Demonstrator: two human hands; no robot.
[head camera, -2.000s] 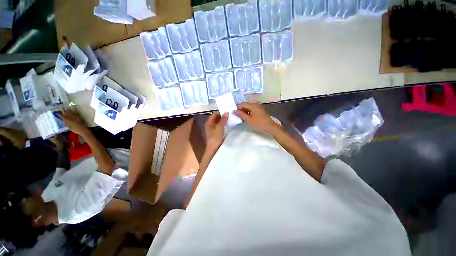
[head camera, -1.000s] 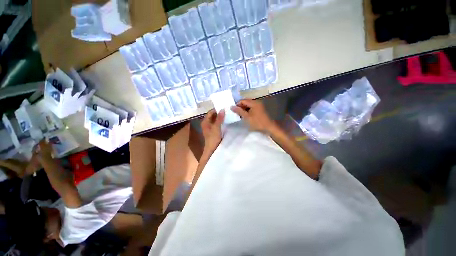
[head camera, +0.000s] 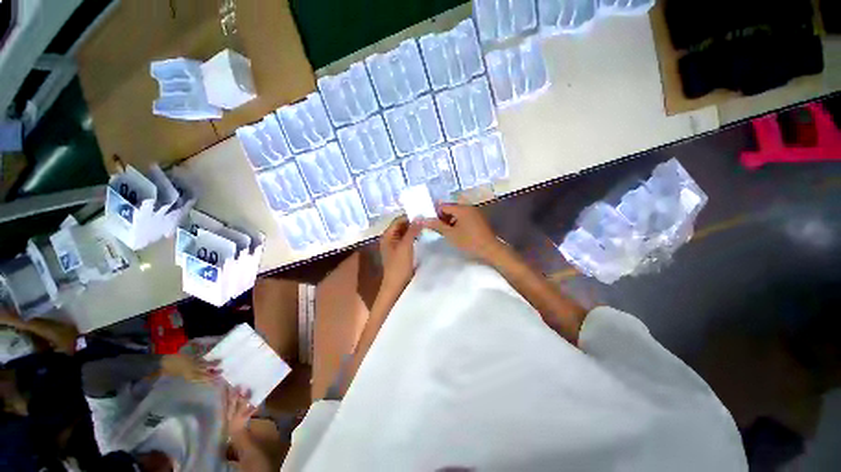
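My left hand (head camera: 398, 247) and my right hand (head camera: 464, 228) pinch a small white slip (head camera: 420, 202) between them, at the bench's front edge. The slip looks plain; any print on it cannot be told. Just beyond it, clear blister trays (head camera: 412, 126) lie in rows on the pale bench, each with two long cavities. They look empty. The slip overlaps the near edge of the tray rows.
Open white-and-blue boxes (head camera: 219, 267) stand on the bench at left. Black units (head camera: 752, 51) sit on cardboard at far right. A bag of trays (head camera: 634, 221) hangs below the edge. A brown carton (head camera: 343, 318) stands below. A seated co-worker holds a white box (head camera: 247, 365).
The view has shifted. My hands still hold the white slip near the bench edge. The co-worker's hands have moved from the bench down to a white box held beside the carton.
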